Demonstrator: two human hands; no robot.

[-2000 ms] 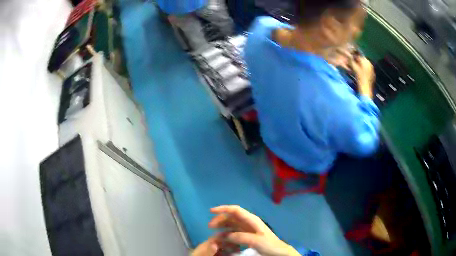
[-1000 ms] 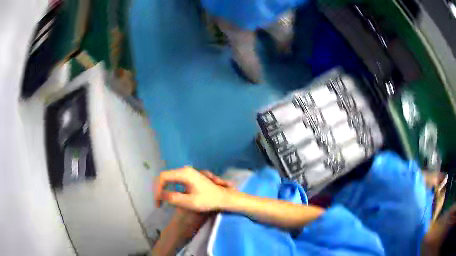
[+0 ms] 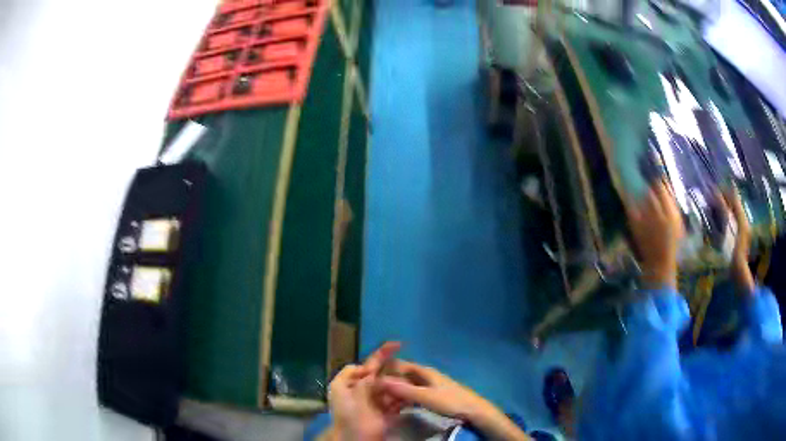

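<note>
My left hand (image 3: pixel 355 403) is at the bottom of the view, upright, with its fingers bent towards my right hand. My right hand (image 3: pixel 431 393) reaches in from the right, and its fingertips meet or overlap the left fingers. Both hands are blurred. I cannot tell whether a small thing is between the fingertips. The hands are in the air over the blue floor (image 3: pixel 431 258), just right of the near end of a green-topped bench (image 3: pixel 228 258).
A black case (image 3: pixel 142 344) with two pale squares lies at the bench's left edge. Orange-red divided trays (image 3: pixel 280 82) stand farther up. At right, a person in blue (image 3: pixel 681 379) works at another green bench (image 3: pixel 595 86) with shiny pieces. A dark shoe (image 3: pixel 558 388) is on the floor.
The view has moved along the aisle; the white cabinet and wrapped stack are gone, and green benches and orange-red trays show. My hands have moved right in the picture and remain close together.
</note>
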